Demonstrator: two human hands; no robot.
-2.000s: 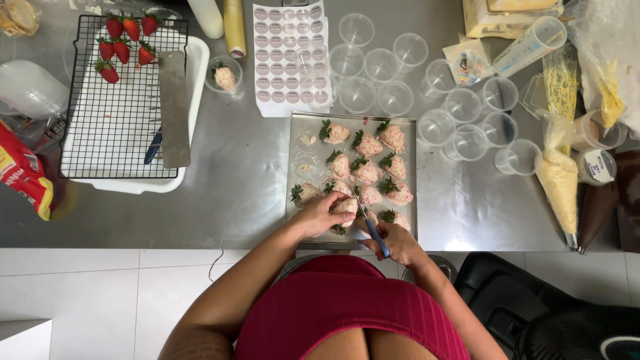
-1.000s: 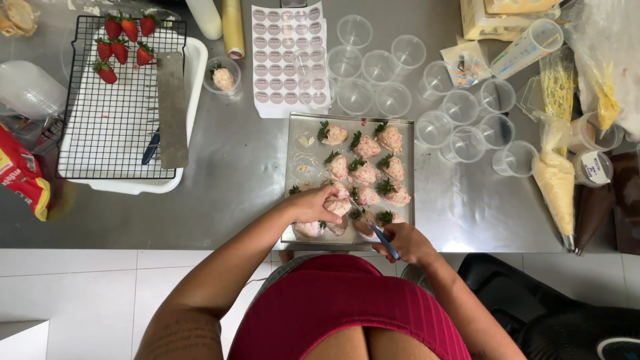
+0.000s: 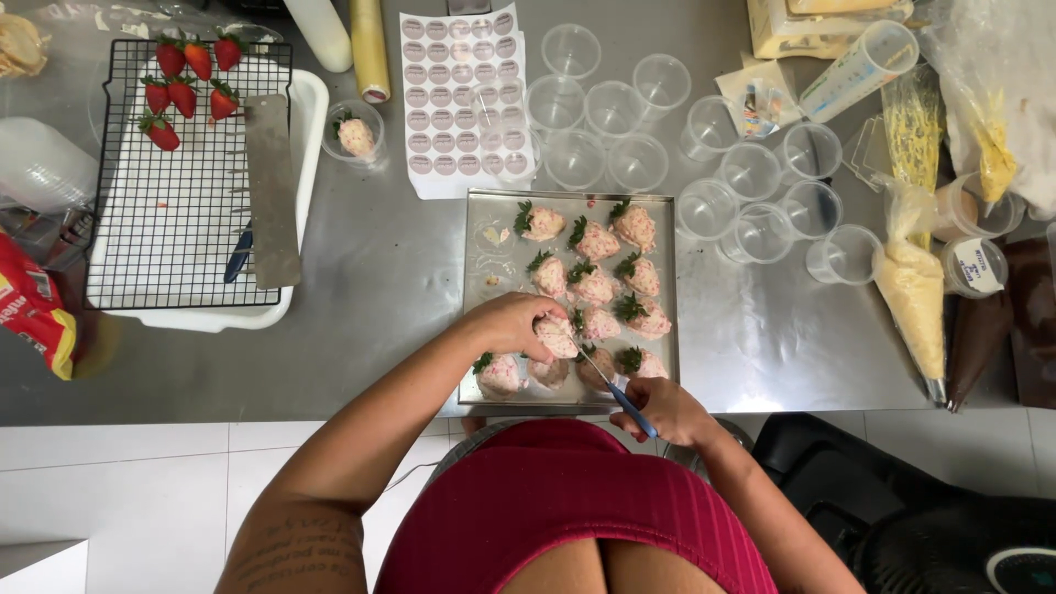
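Note:
My left hand (image 3: 521, 326) holds a coated strawberry (image 3: 556, 337), pale with pink specks, over the lower left part of a metal tray (image 3: 498, 262). In my right hand (image 3: 667, 410) is a small blue-handled knife (image 3: 631, 407); its thin blade reaches up and left to the held strawberry. Several more coated strawberries (image 3: 596, 284) with green leaves lie in rows on the tray. Near the tray's bottom edge, two of them (image 3: 548, 373) look browner, with less of the pale coating showing. My fingers hide part of the held strawberry.
Plastic cups (image 3: 708, 209) stand behind and right of the tray, near a sheet of round stickers (image 3: 443, 107). One cup (image 3: 371, 153) holds a coated strawberry. At left, a black wire rack (image 3: 181, 223) bears red strawberries (image 3: 183, 97) and a metal scraper (image 3: 273, 198). Piping bags (image 3: 914, 305) lie at right.
The knife tip has moved slightly away from and back to the strawberry in my left hand. Both hands stay over the lower part of the tray.

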